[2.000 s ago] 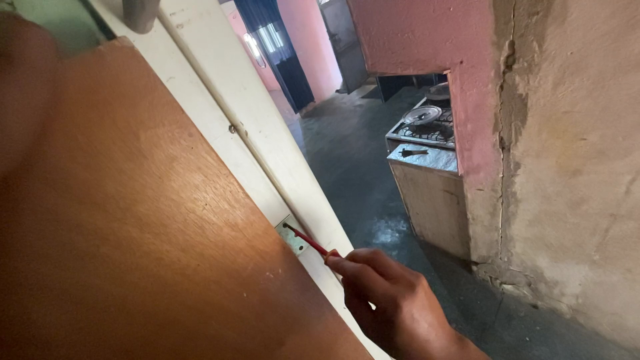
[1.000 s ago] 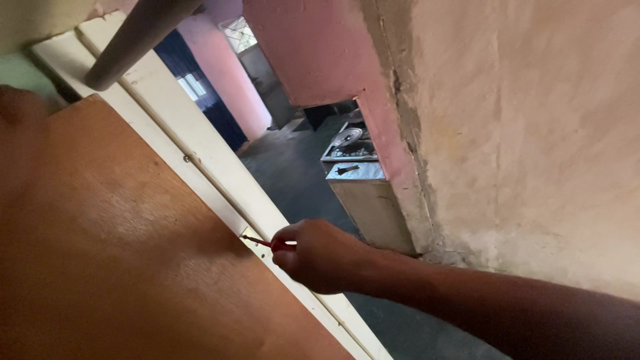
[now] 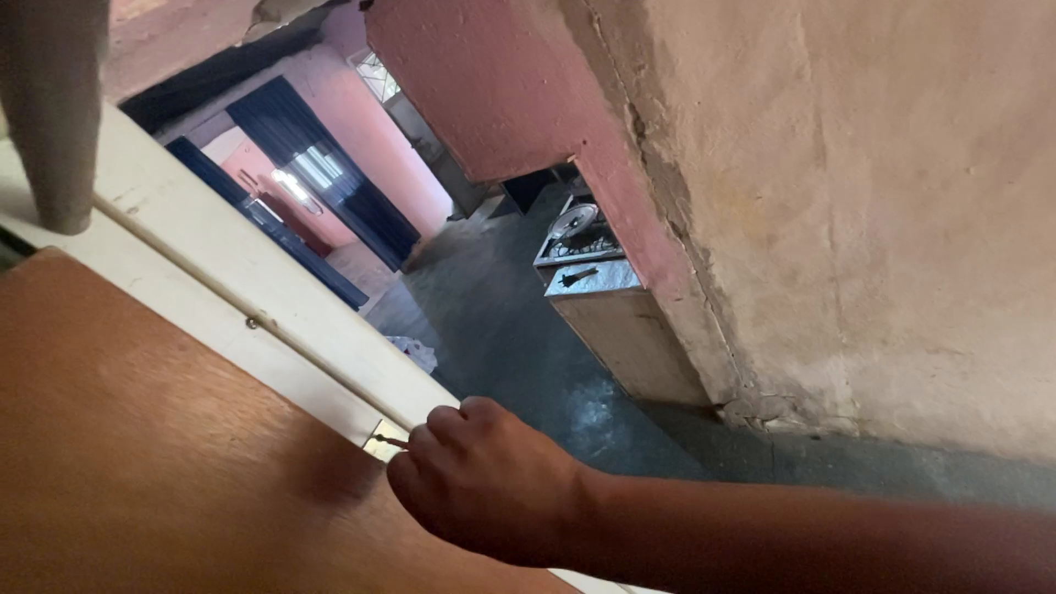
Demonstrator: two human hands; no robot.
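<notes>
My right hand point(image 3: 495, 478) is closed around a thin screwdriver point(image 3: 394, 442), whose shaft shows between my fingers and a small metal hinge plate point(image 3: 381, 444). The handle is hidden in my fist. The screwdriver's tip is at a dark screw or hole on the plate. The plate sits on the edge of a cream door frame point(image 3: 322, 363), beside a brown wooden door panel point(image 3: 165, 429). My left hand is out of the frame.
A grey pipe-like thing point(image 3: 58, 115) is close at the upper left. Beyond the frame stand a stove point(image 3: 577, 235) and a cabinet point(image 3: 635, 338). A cracked plaster wall point(image 3: 841, 206) rises on the right, and dark blue curtains point(image 3: 322, 165) hang farther back.
The screwdriver stays at the metal plate while my right hand has come in closer over it, hiding the red part seen earlier. The view has shifted and shows more of the far room.
</notes>
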